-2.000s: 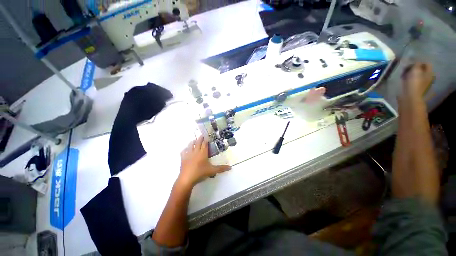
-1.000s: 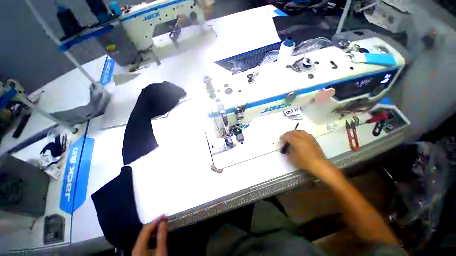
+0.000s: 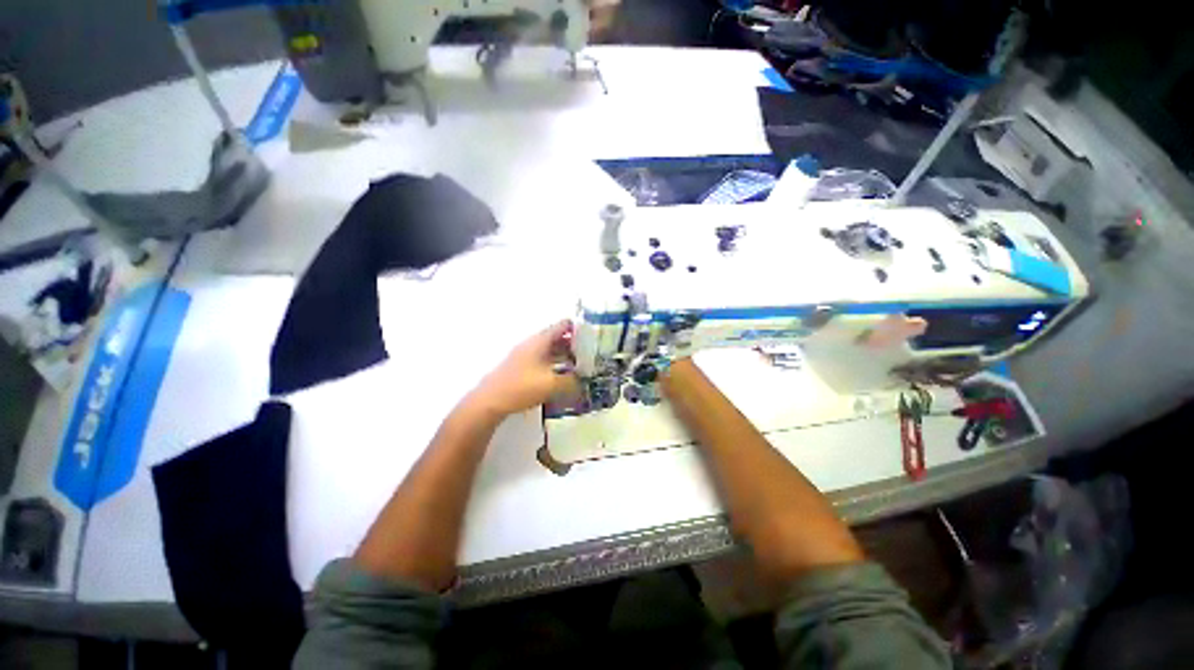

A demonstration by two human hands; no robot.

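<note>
The white lockstitch machine [image 3: 786,268] stands across the table with its needle end toward the middle. My left hand [image 3: 534,373] is at the left side of the needle end, its fingertips partly behind the machine head. My right hand [image 3: 681,382] is at the right side of the needle bar area, mostly hidden by the machine head. What either hand holds cannot be seen. The screwdriver is not visible. The presser foot area [image 3: 613,390] lies between my hands.
Two black fabric panels, one curved [image 3: 343,282] and one blocky [image 3: 233,530], lie to the left. Red-handled pliers [image 3: 913,439] and small dark and red snips [image 3: 982,422] lie at the right end. A second machine [image 3: 458,29] stands behind.
My left hand has moved from the table's front edge up to the needle end. My right hand has moved left from the screwdriver's spot to the needle area. The view has shifted.
</note>
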